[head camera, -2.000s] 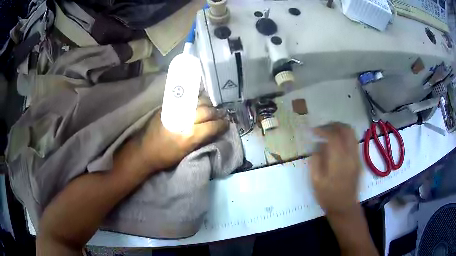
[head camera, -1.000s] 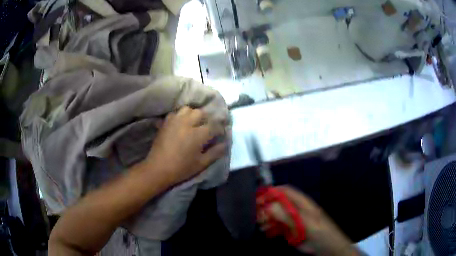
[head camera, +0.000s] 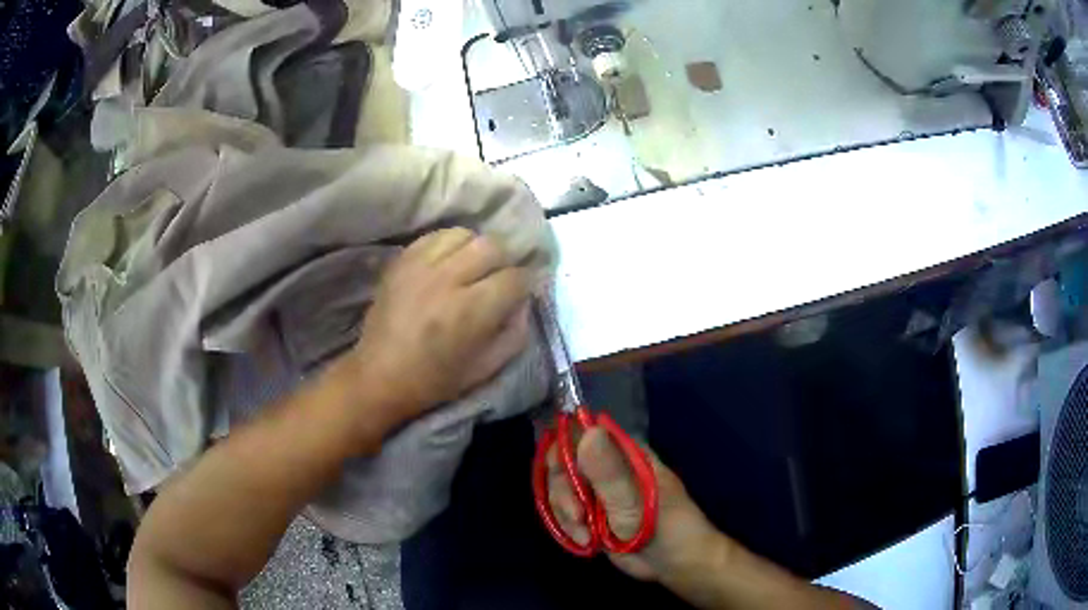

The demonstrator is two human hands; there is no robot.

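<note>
A grey-brown cloth garment [head camera: 227, 268] lies bunched at the left, over the table's front edge. My left hand [head camera: 447, 310] grips it near its right side; the fingertips are partly hidden in the folds. My right hand [head camera: 626, 500] holds red-handled scissors [head camera: 650, 495] below the table edge, fingers through the loops. The silver blades point up to the garment's right edge, close beside my left hand. The blades look nearly closed, and their tips are hard to make out against the cloth.
The sewing machine's needle area [head camera: 561, 101] and bed are behind, at top centre. A small brown scrap [head camera: 704, 76] lies on the bed. The white table [head camera: 764, 250] runs right, with its edge in front. More cloth is heaped at upper left. A grey speaker-like grille stands far right.
The scissors, lying on the table at first, are now in my right hand and have moved left to the garment. My left hand has drawn the garment from the needle area towards me.
</note>
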